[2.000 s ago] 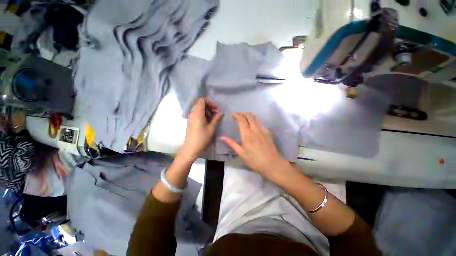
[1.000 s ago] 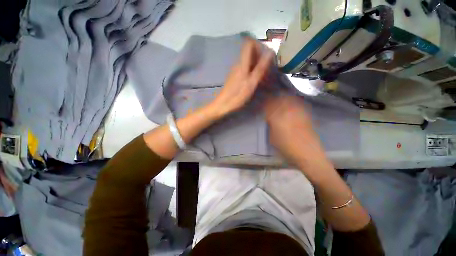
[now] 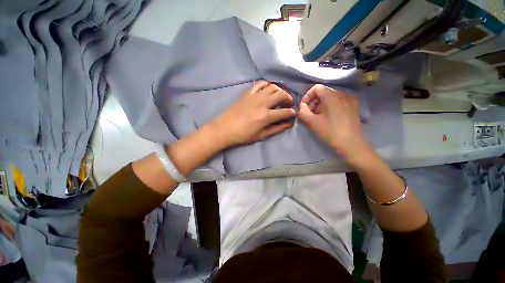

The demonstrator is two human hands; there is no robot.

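Observation:
A grey garment panel lies on the white table in front of me, with a long straight line across it and a raised fold near its middle. My left hand has its fingers bent on the cloth at the fold, holding it. My right hand faces it, thumb and fingertips pinching the same fold close to my left fingertips. The small cloth part between my fingers is mostly hidden. The sewing machine head stands just behind the panel on the right, its lamp glaring beside it.
A bundle of rippled grey panels lies on the left of the table. Grey cloth hangs below the table edge at left and right. My lap is covered in white. A small control plate is at the far right.
Both hands have moved from the left part of the panel to the right, nearer the machine head, and now meet at the fold. The panel has been shifted and spread. The view has shifted too.

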